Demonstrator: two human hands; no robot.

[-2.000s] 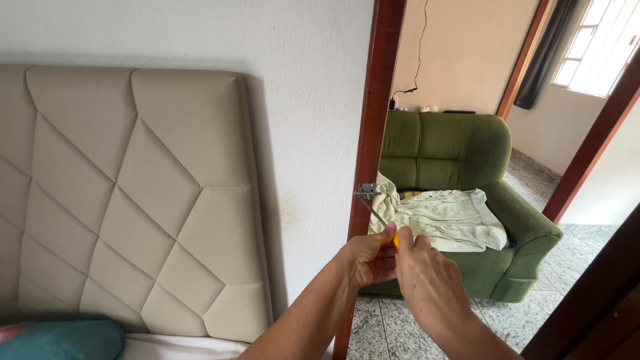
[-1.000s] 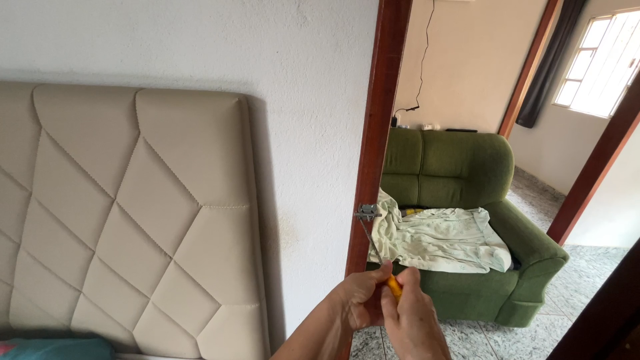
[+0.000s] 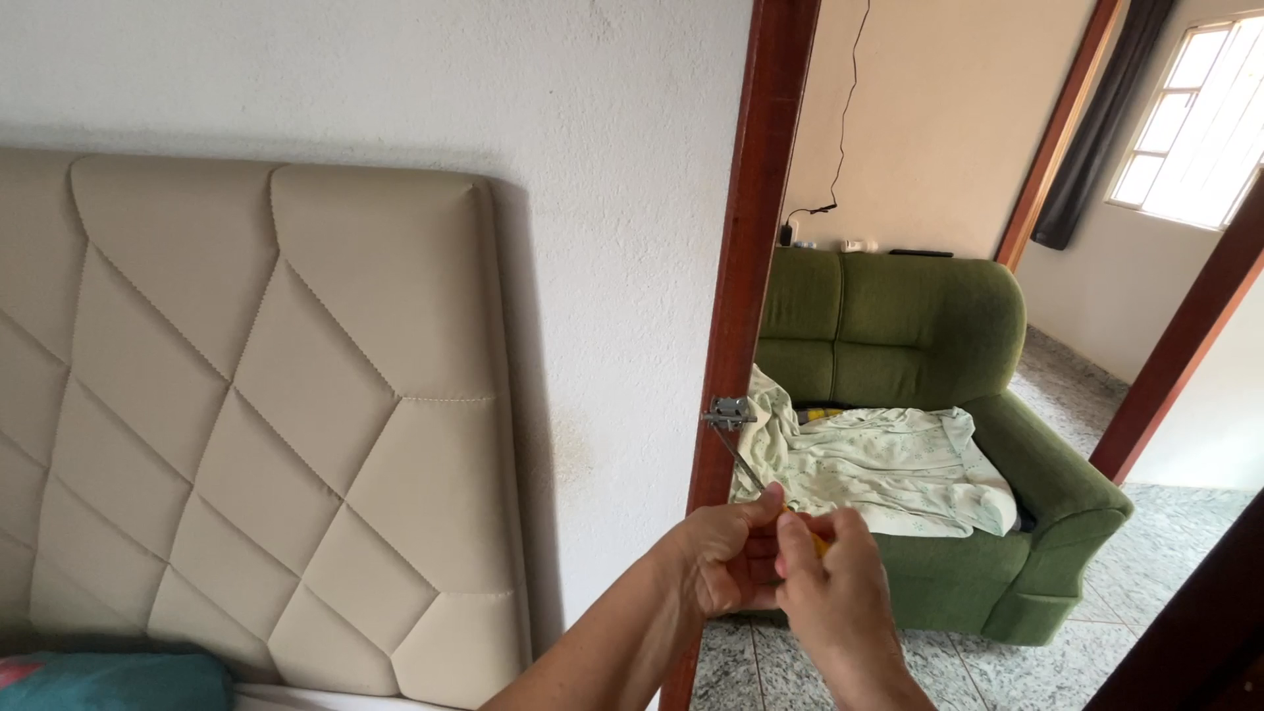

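Note:
My right hand (image 3: 834, 583) is closed around the yellow handle of a screwdriver (image 3: 741, 462). Beside it, my left hand (image 3: 733, 558) has its thumb and fingers at the front of the handle, where the shaft begins. The thin metal shaft slants up and left, its tip at a small metal latch fitting (image 3: 729, 413) on the edge of the reddish-brown wooden door frame (image 3: 755, 207). Whether the tip sits in a screw cannot be told. Most of the handle is hidden by my fingers.
A beige padded headboard (image 3: 385, 296) leans by the white wall at left, with a teal pillow (image 3: 128, 681) below. Through the doorway stands a green sofa (image 3: 918, 316) with a pale patterned cloth (image 3: 889, 474). A dark wooden edge (image 3: 1195, 602) is at lower right.
The hands keep hold of the screwdriver below the metal fitting, while the fingers of my right hand have shifted around the handle. The view has tilted up slightly.

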